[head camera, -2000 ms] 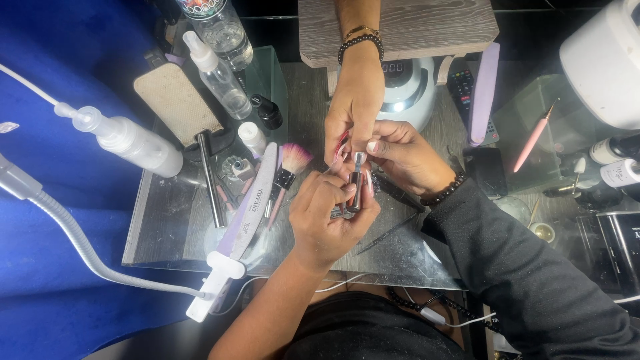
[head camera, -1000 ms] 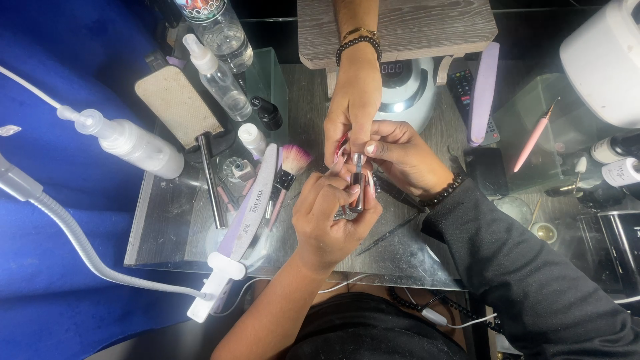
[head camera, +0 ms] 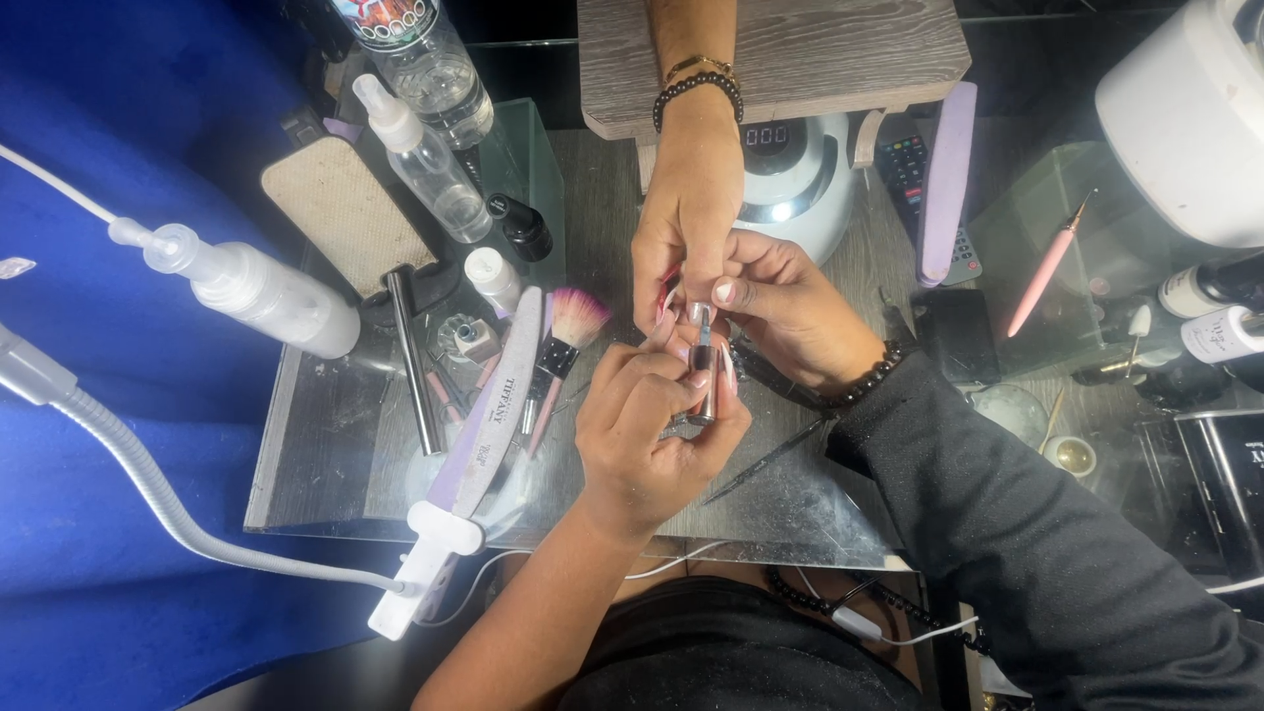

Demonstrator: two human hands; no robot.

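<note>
Another person's hand, with a black bead bracelet and a gold one at the wrist, reaches down from the top over the desk. My left hand, its forearm bare, grips the dark, glossy cap of a nail polish brush. The brush points up, its bristles at a long nail of the other person. My right hand, in a dark sleeve with a black bead bracelet, pinches that person's fingertip between thumb and fingers. Some fingers of both hands are hidden behind one another.
Left of the hands lie a nail file, a pink-tipped brush, a spray bottle and a pump bottle. A wooden armrest stands over a white nail lamp. A purple file and a pink tool lie right.
</note>
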